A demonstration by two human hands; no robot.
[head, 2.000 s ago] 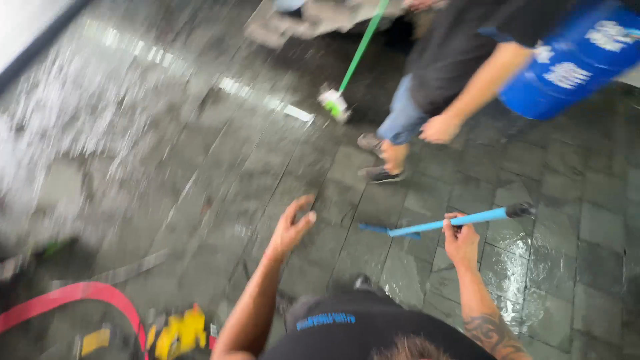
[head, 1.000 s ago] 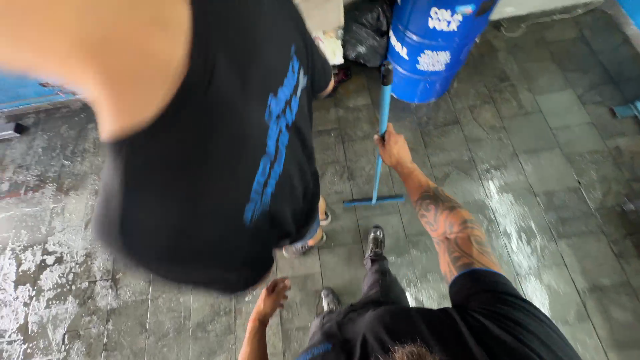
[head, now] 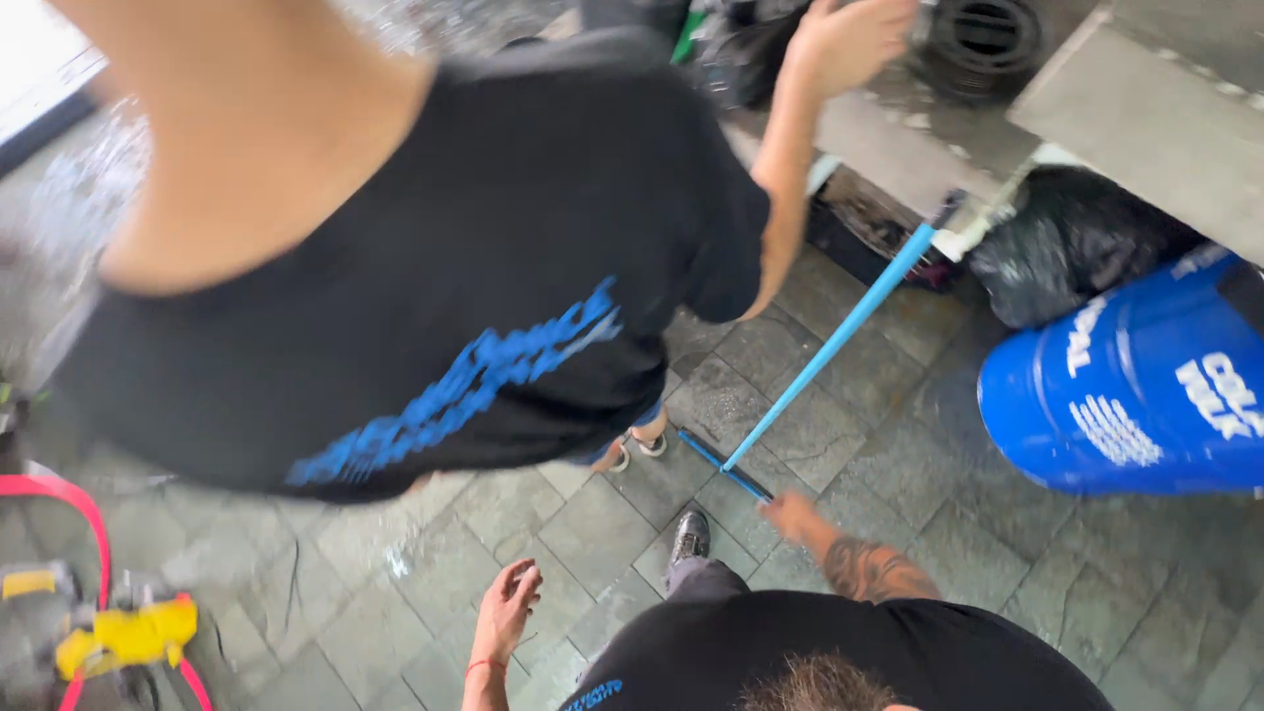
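Observation:
A squeegee with a light blue pole (head: 829, 346) and a dark blue head (head: 726, 466) slants across the view, its pole end at the upper right beside a white pipe. My right hand (head: 790, 518) is at the near end of the squeegee head; blur hides whether its fingers grip it. Lower left of that hand, my left hand (head: 513, 592) hangs over the tiles, fingers apart and curved, with nothing in it. Another person in a black T-shirt (head: 474, 267) fills the upper left, with one hand (head: 857, 39) raised at the top.
A blue drum (head: 1126, 385) with white writing stands at the right beside a black plastic bag (head: 1066, 247). A concrete ledge (head: 1175, 118) is at the upper right. At the lower left, a yellow machine (head: 133, 632) and a pink-red hose (head: 89, 504) lie on grey stone tiles (head: 583, 523).
My right hand, on the squeegee's pole a second ago, is now by its head. The other person's arm has come up near the ledge. The view has turned.

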